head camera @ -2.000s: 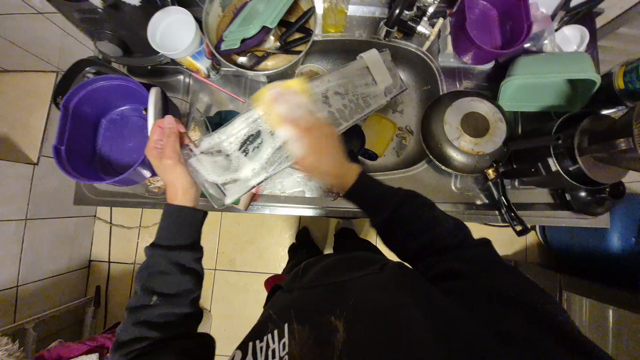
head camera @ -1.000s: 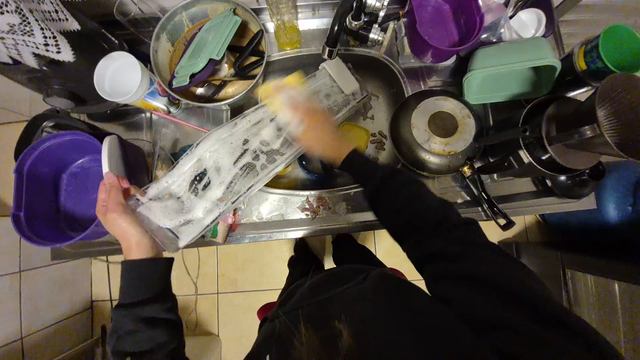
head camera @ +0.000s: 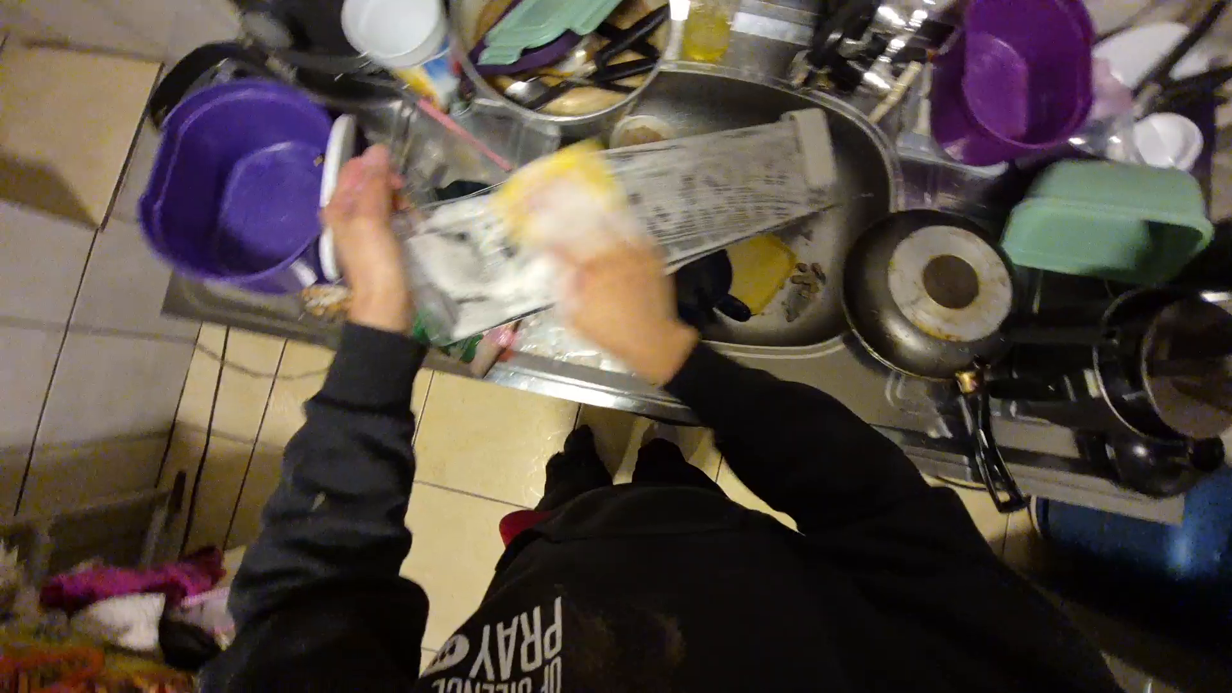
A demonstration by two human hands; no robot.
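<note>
A long clear plastic container, streaked with suds, lies slanted over the steel sink. My left hand holds its left end, by the pale end piece. Blurred by motion, my right hand grips a foamy yellow sponge against the container's upper face, left of its middle. Thick white foam covers the left part under the sponge. Below the container, a yellow item and a dark item lie in the sink beside some brown bits of debris.
A purple tub stands at the left. Behind are a white cup and a metal bowl of utensils. An upturned frying pan, a green container, a purple container and a black pot sit at the right.
My right hand and the sponge have moved toward the container's left end since one second ago. My left hand still holds that end. The view has shifted.
</note>
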